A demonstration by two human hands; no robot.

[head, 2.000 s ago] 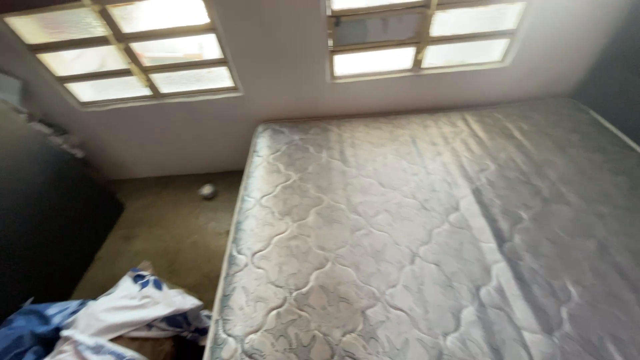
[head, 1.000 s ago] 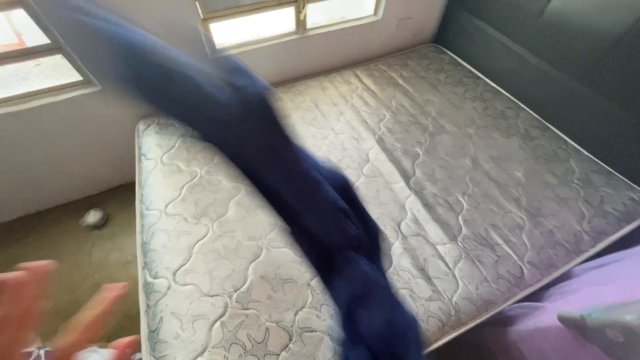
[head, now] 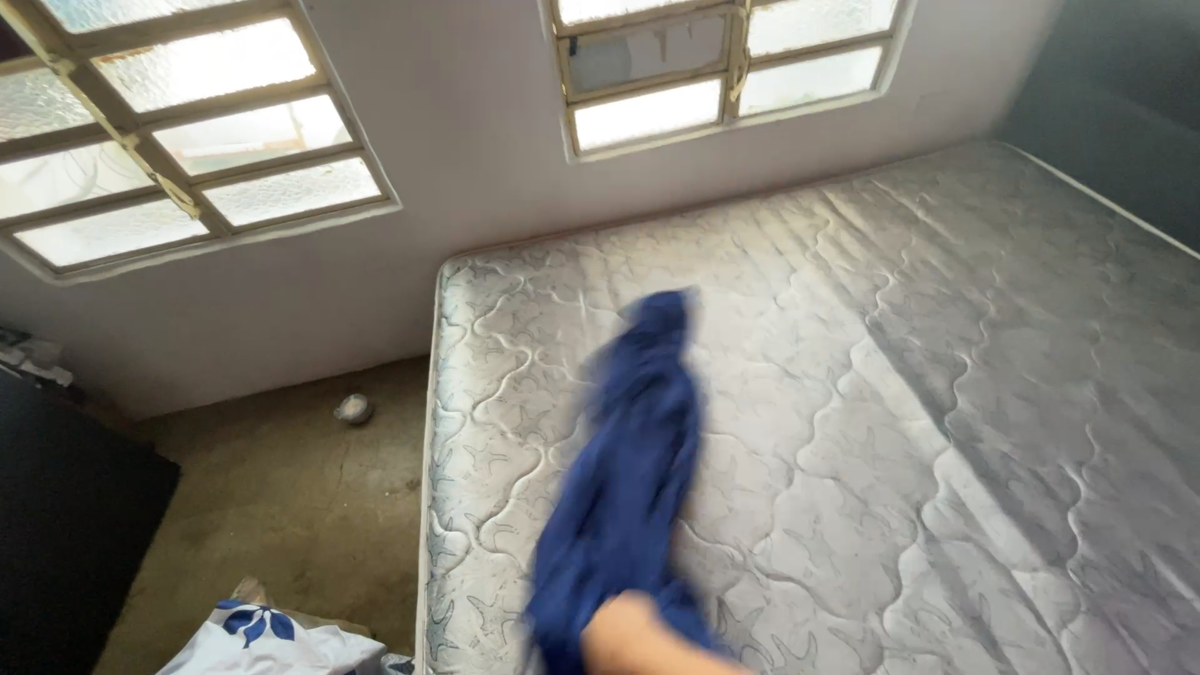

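Observation:
Blurred by motion, my right hand (head: 633, 637) reaches in from the bottom edge and grips a dark blue cloth (head: 623, 469). The cloth stretches away from me over the left part of a bare quilted mattress (head: 816, 450); how much of it touches the surface cannot be told. My fingers are partly hidden by blur and folds. The left hand is out of view.
White fabric with blue leaves (head: 272, 642) lies at the lower left. A small round object (head: 353, 409) rests on the floor by the wall. A dark piece of furniture (head: 70, 516) stands left; windows (head: 253, 131) line the wall.
The blue cloth, swung high across the view a second ago, is now lower over the mattress. My left hand, seen at the lower left then, has left the view.

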